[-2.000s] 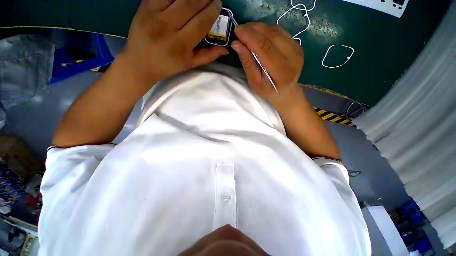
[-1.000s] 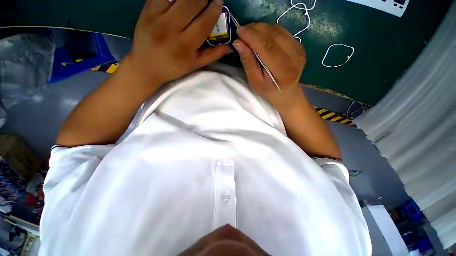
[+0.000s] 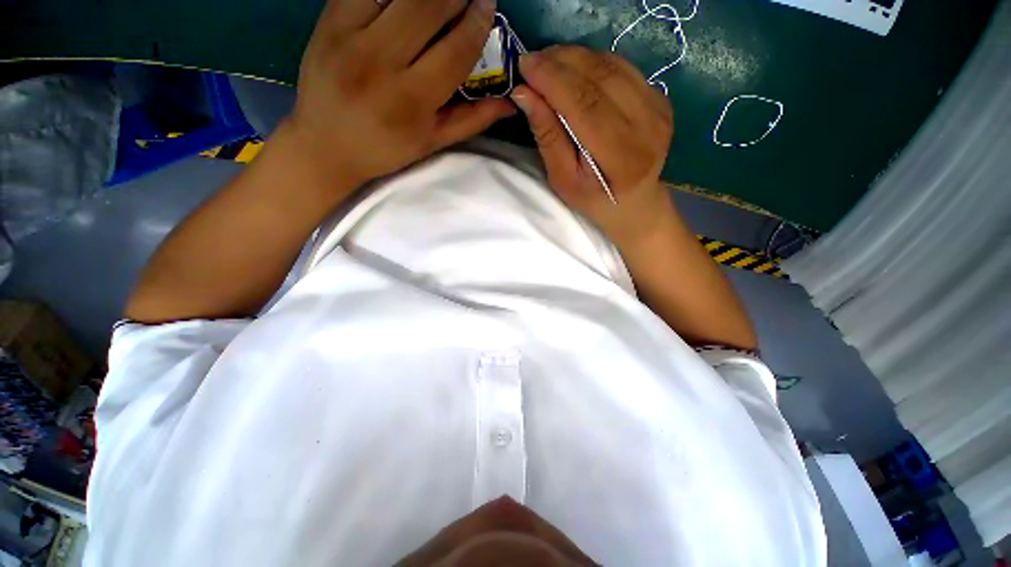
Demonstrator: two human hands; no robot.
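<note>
My left hand (image 3: 383, 89) holds a small open housing (image 3: 509, 78) at the top edge of the picture; its fingers cover the left part. Inside lies a silver-white battery (image 3: 488, 60) with a yellow edge. A thin white line runs along the housing's rim. My right hand (image 3: 604, 122) grips thin metal tweezers (image 3: 584, 152) between thumb and fingers, with the tip at the housing's right side. Whether the tip touches the rim cannot be told. A white ring (image 3: 747, 121) lies loose on the green mat (image 3: 820, 133), right of my right hand.
More thin white rings (image 3: 684, 44) lie overlapping beyond my right hand. A white strip with dark windows (image 3: 859, 11) is at the top right. White sheeting (image 3: 920, 266) hangs at the right. The mat's pale edge (image 3: 732, 200) curves in front of my body.
My left hand has shifted slightly right over the housing since the earliest frame and covers more of the battery. My right hand and the tweezers have moved only slightly.
</note>
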